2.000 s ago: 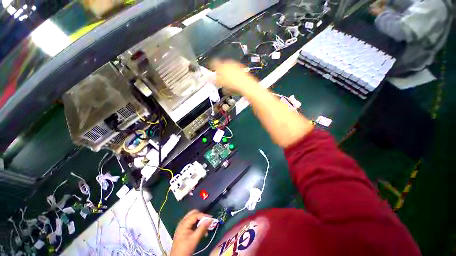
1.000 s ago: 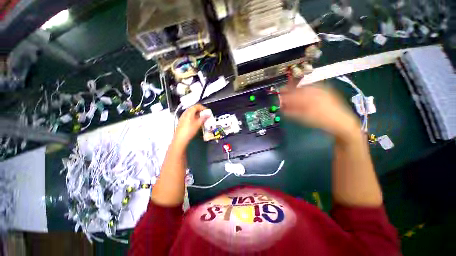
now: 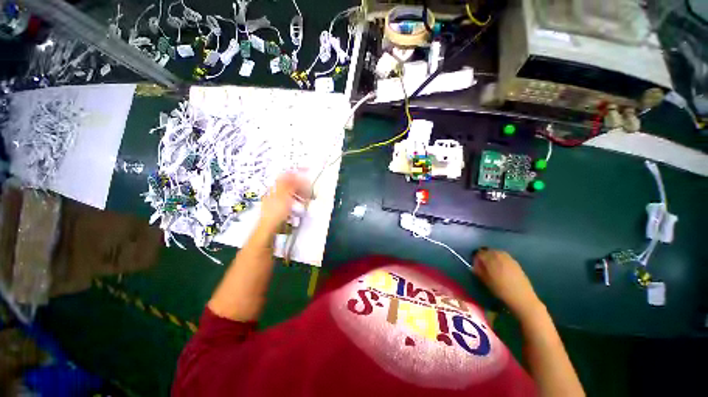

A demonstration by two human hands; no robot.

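Observation:
A board assembly with yellow parts sits at the white socket block on the black test fixture. Its white cord has a bundled lump at the fixture's front edge, beside a red spot, and runs right. My right hand is on the mat with its fingertips closed at the cord's far end. My left hand is blurred over the white sheet, right of heaped corded boards. Something white shows at its fingers; I cannot tell whether it is held. The green fixture board lies among green knobs.
A pale instrument with red leads stands behind the fixture. A yellow wire crosses from the sheet to the rear. Another corded assembly lies at right. More corded boards line the rear left. A second sheet is at far left.
The view has turned left. My left hand has left the socket block and moved to the white sheet. My right hand has come from near the green knobs down to the cord's end.

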